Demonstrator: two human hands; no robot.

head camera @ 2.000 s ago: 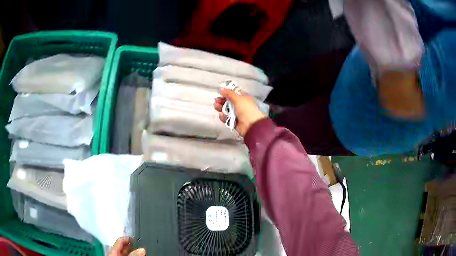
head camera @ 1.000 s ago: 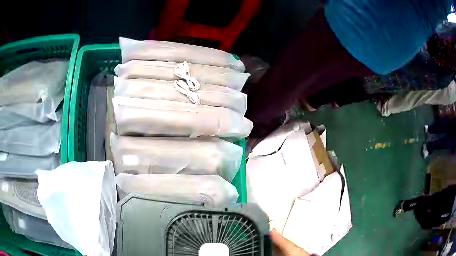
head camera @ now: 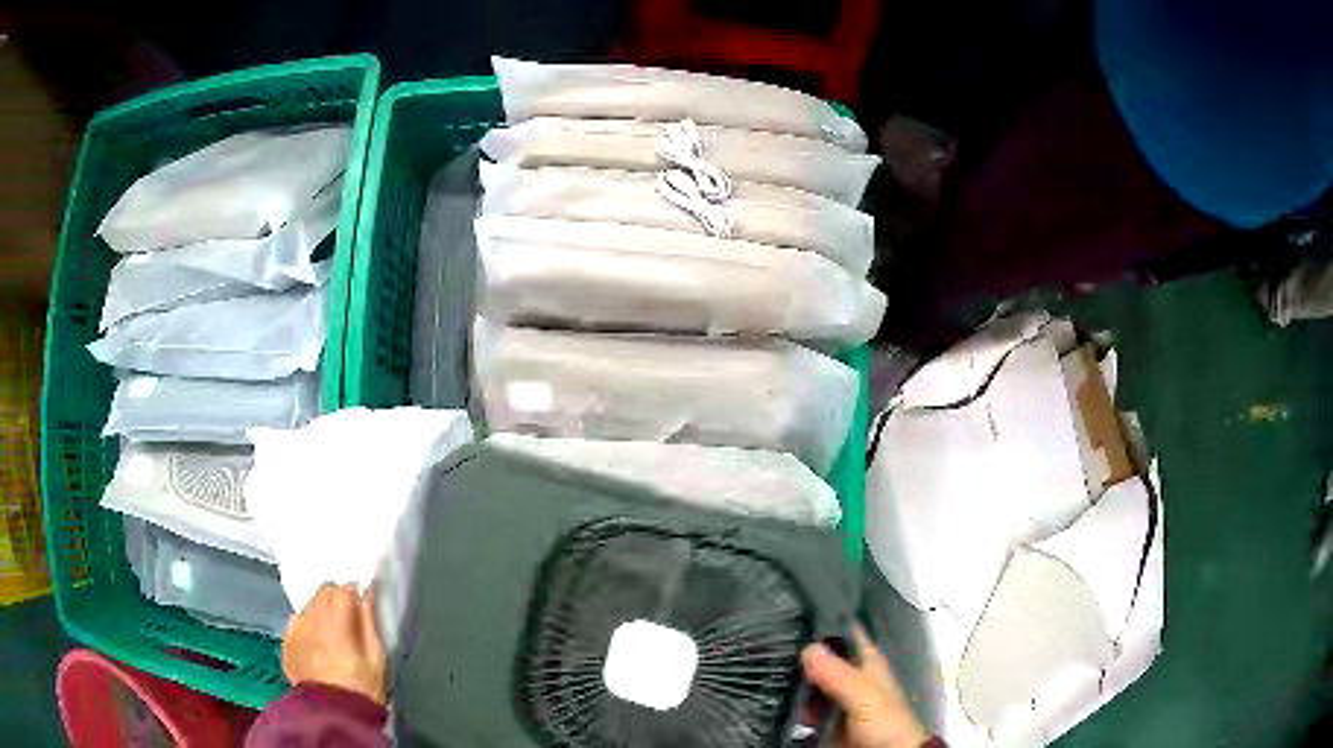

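Observation:
A dark grey cooling pad [head camera: 483,585] with a round fan grille and white centre disc lies tilted over the front of the right green crate. My left hand [head camera: 338,643] holds its left edge together with a white frosted sleeve bag [head camera: 344,475]. My right hand [head camera: 866,690] grips its right edge; the fingertips show at the rim. A coiled white USB cable [head camera: 693,181] lies on the bagged units [head camera: 665,278] in the right crate. Whether the pad is partly inside the sleeve is hard to tell.
A left green crate [head camera: 62,380] holds several bagged units. A red bucket [head camera: 91,694] stands at lower left. A torn white carton [head camera: 972,482] lies on the green floor at right. A yellow crate [head camera: 21,453] shows at far left. A blue shape [head camera: 1199,102] is at upper right.
My right hand has let go of the cable, which now lies on the bagged units, and has taken the pad's right edge. The view has shifted; my left hand shows more fully.

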